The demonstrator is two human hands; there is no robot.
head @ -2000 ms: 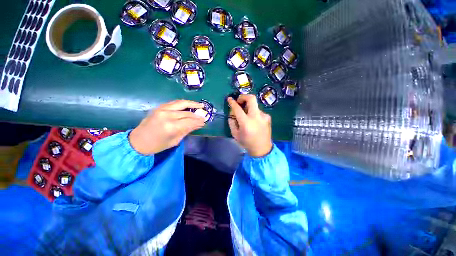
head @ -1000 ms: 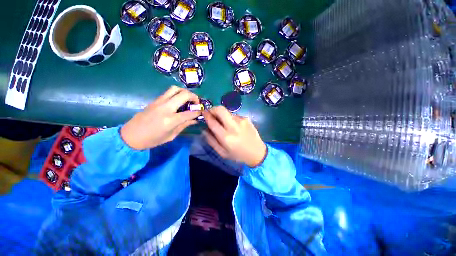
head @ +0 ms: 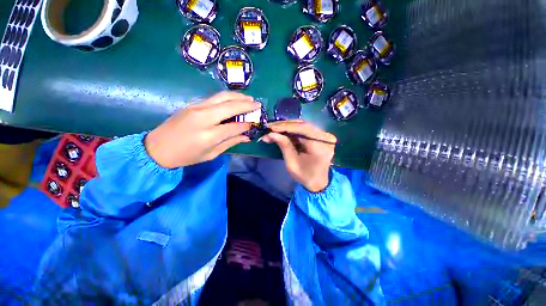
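Observation:
My left hand (head: 203, 130) holds a round housing (head: 254, 117) at the green bench's front edge, fingers over its left side. A white rectangle shows inside the housing. My right hand (head: 303, 149) holds dark tweezers (head: 308, 137) like a pen, their tip at the housing's right side. A plain dark disc (head: 288, 110) lies on the bench just right of the housing, behind my right fingers. Whether a flex joins disc and housing is too small to tell.
Several housings with white and yellow rectangles (head: 308, 82) lie behind my hands. A sticker roll (head: 111, 37) and a die-cut sticker sheet (head: 15, 45) are at the far left. A red compartment tray (head: 76, 167) holds housings at lower left. Stacked clear blister trays (head: 467, 131) stand at right.
The view has shifted, so the bench items sit higher. The tweezers now lie clearly across my right hand at the housing. The dark disc, hidden two seconds ago, shows on the bench.

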